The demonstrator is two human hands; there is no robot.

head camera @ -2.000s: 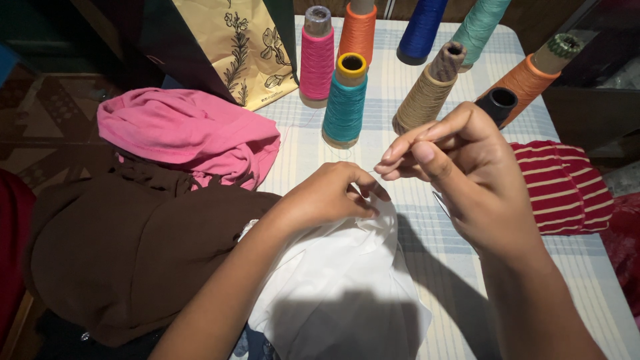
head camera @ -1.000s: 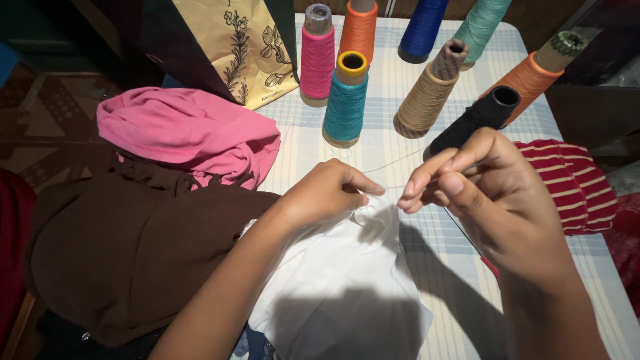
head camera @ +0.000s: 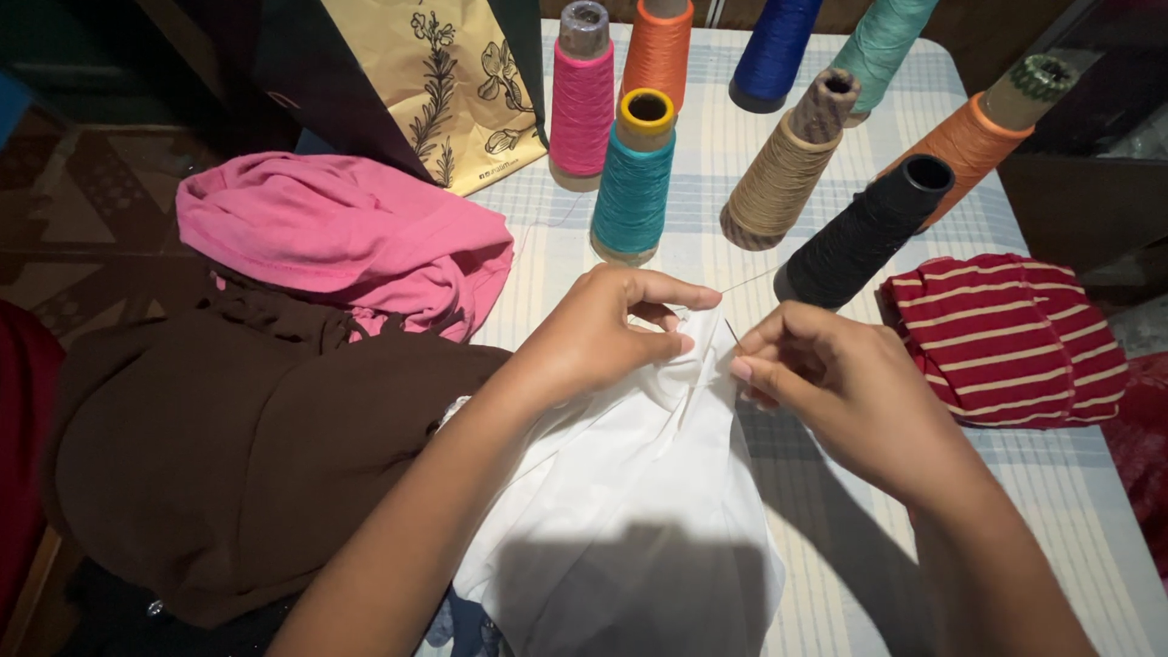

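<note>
White fabric [head camera: 639, 484] hangs down over the near part of the table, its upper edge pinched between the thumb and fingers of my left hand [head camera: 607, 333]. Just right of that edge, my right hand [head camera: 821, 374] grips a sewing needle [head camera: 733, 332] between thumb and index finger, its tip pointing up and left. A thin dark thread [head camera: 750, 281] runs from near my left fingertips toward the cone of black thread [head camera: 862, 233]. The needle appears apart from the fabric. My right hand's lower fingers are curled and partly hidden.
Behind my hands stand teal [head camera: 632, 196], pink [head camera: 582, 109], beige [head camera: 782, 178], blue [head camera: 774, 46] and other thread cones on the checked tablecloth [head camera: 1022, 484]. Pink cloth [head camera: 347, 228] and brown cloth [head camera: 246, 456] lie left, near a paper bag [head camera: 447, 82]. Striped red cloth [head camera: 1008, 342] is at right.
My right hand has come down beside the white fabric's edge, from higher up over the black cone. My left hand keeps its pinch on the fabric.
</note>
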